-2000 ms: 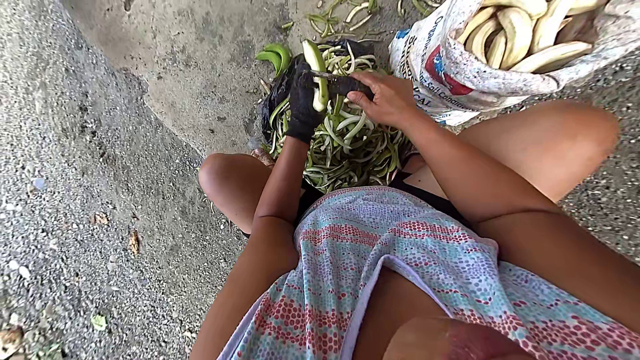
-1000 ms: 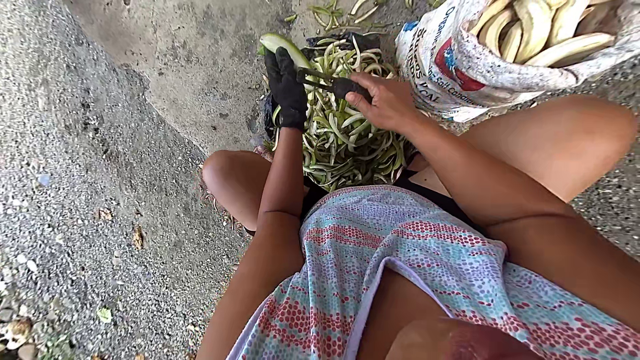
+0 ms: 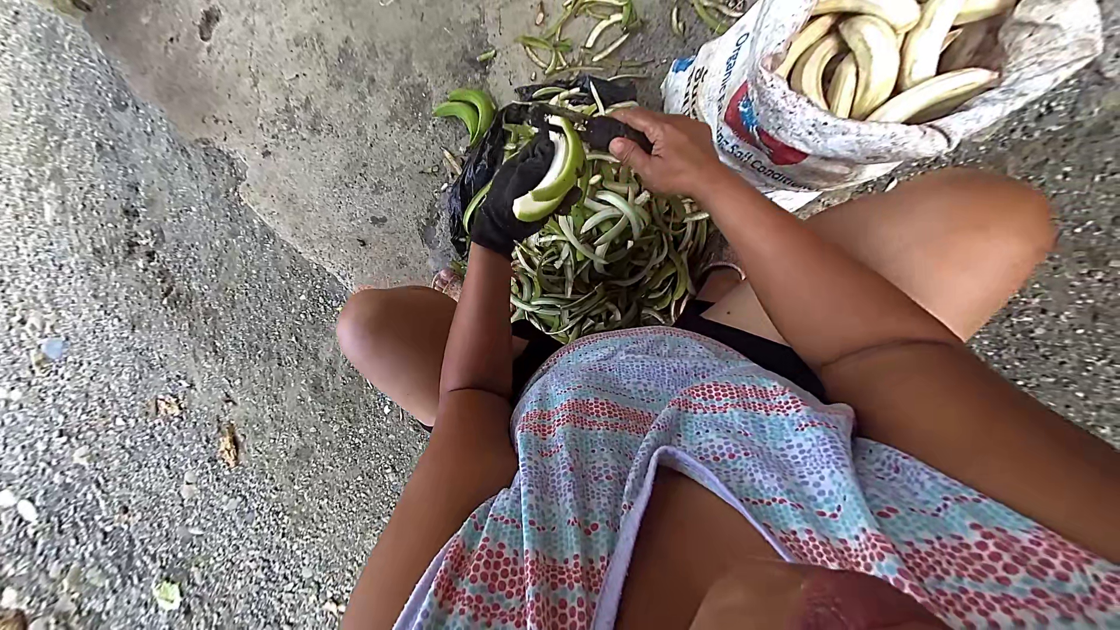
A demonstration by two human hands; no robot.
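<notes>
My left hand, in a black glove, holds a partly peeled green banana tilted over the peel heap. The banana shows pale flesh beside strips of green skin. Bare-fingered, my right hand grips the dark handle of a knife, whose dark blade lies across the banana's upper end. Below both hands is a large pile of green and pale peel strips, with black plastic along its left side. Several unpeeled green bananas lie just left of the plastic.
A white printed woven sack stands at the upper right, its rim rolled open around several peeled bananas. Loose peels are scattered on the concrete beyond the pile. Rough gravelly ground spreads to the left. My bent knees flank the pile.
The banana in my left hand has turned and come down closer to the pile, and more of its pale flesh faces up. The knife in my right hand has moved to the banana's upper end.
</notes>
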